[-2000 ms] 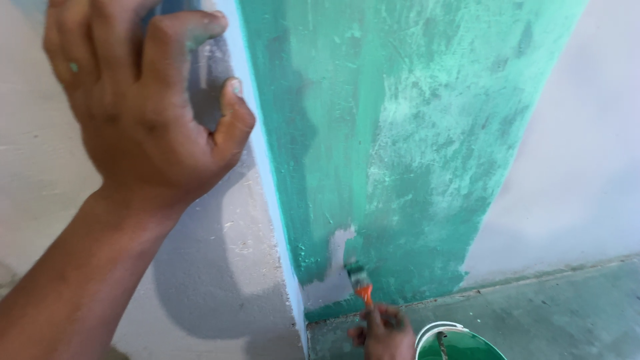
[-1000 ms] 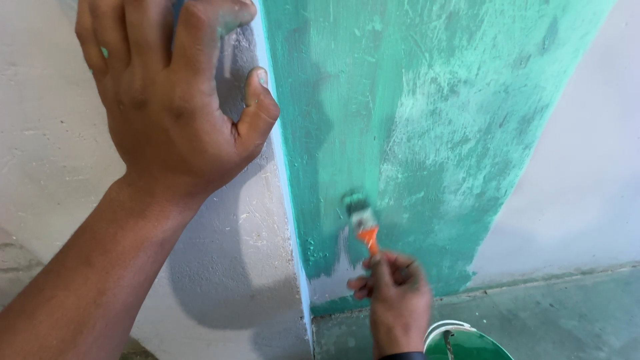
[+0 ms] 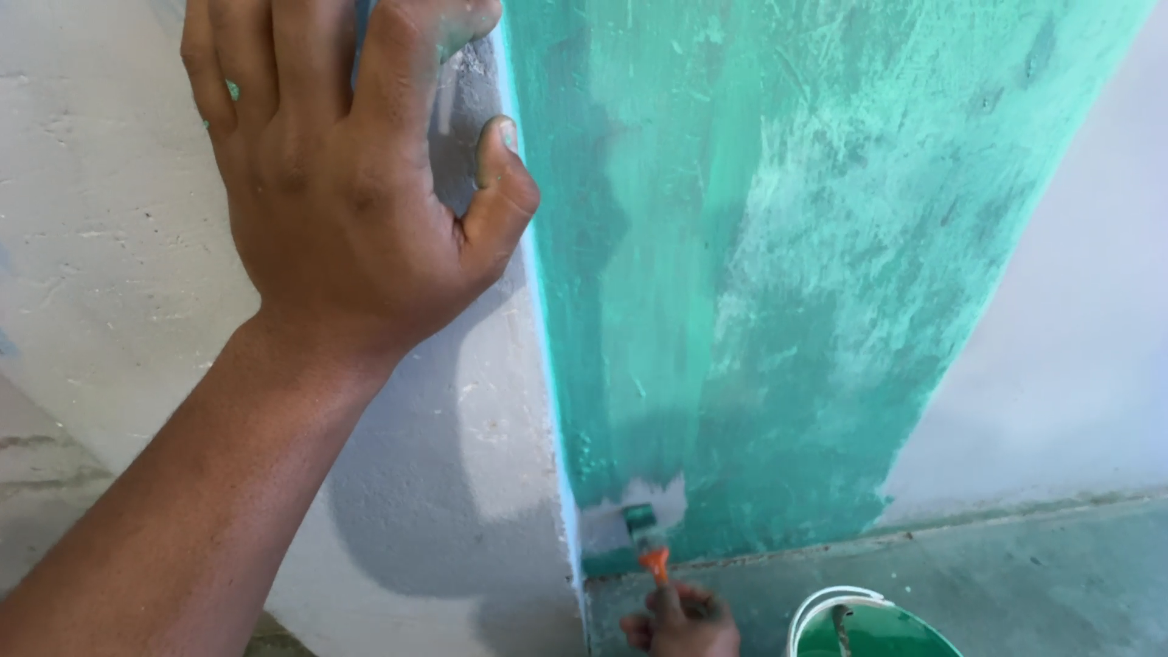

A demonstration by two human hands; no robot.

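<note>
My right hand (image 3: 684,620) grips a paintbrush (image 3: 653,558) by its handle; the brush has an orange part and green-coated bristles. The bristles are at a pale unpainted patch (image 3: 671,500) low on the green painted wall section (image 3: 675,365). My left hand (image 3: 356,173) rests with fingers apart near the edge of the pale wall (image 3: 511,438), its thumb by the corner; the tips of some fingers are out of view. Green specks mark its fingers. A bucket of green paint (image 3: 894,634) stands at the bottom edge, right of my right hand.
A pale wall (image 3: 1077,319) borders the green section on the right. The floor (image 3: 1022,566) meets the walls along a rough seam. The bucket's white rim and handle are partly in view, with a dark stick-like thing inside.
My right hand has moved the brush down from higher on the green section to the pale patch. That patch looks smaller than in the earliest frame. My left hand stays by the wall edge.
</note>
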